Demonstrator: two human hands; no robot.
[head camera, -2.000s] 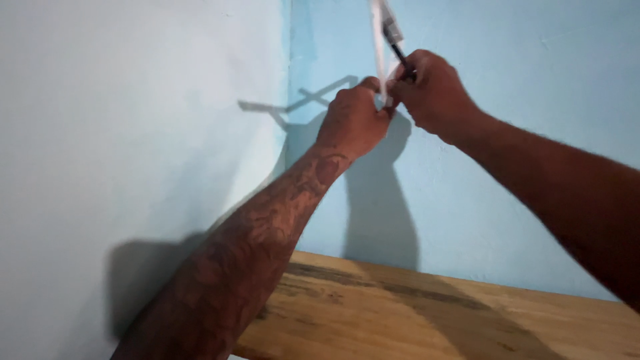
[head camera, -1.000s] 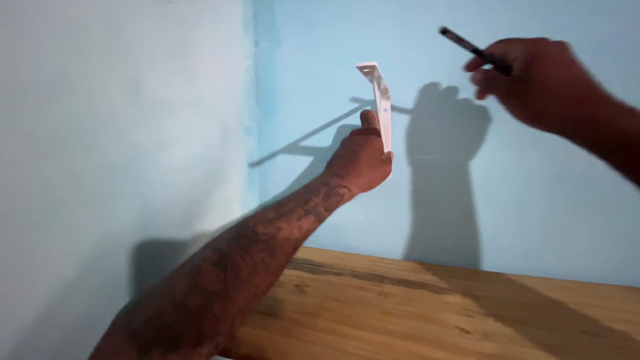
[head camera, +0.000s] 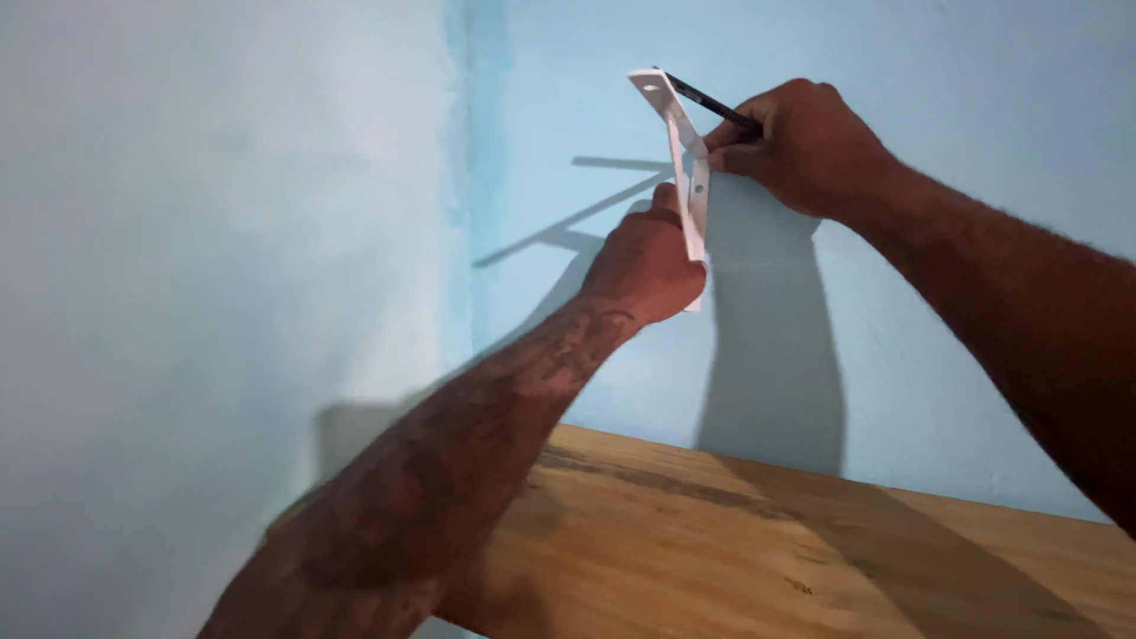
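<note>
A white metal shelf bracket (head camera: 698, 191) with a diagonal brace and screw holes stands upright at the blue wall, its top arm pointing out from the wall. My left hand (head camera: 646, 262) is closed around the bracket's lower part. To the right of the bracket's upper end, my right hand (head camera: 803, 146) holds a dark pencil or pen (head camera: 710, 104) between thumb and fingers. The pencil slants up and left behind the bracket's top arm. My right fingertips are at the bracket's upper corner; whether they touch it is hard to tell.
A pale wall (head camera: 222, 222) meets the light blue wall (head camera: 976, 115) at a corner on the left. Below the hands lies a wooden board (head camera: 674, 532) along the blue wall. Shadows of both arms and the bracket fall on the walls and board.
My right hand, away to the right one second ago, has come in beside the bracket's upper end with the pencil. My left hand has kept hold of the bracket.
</note>
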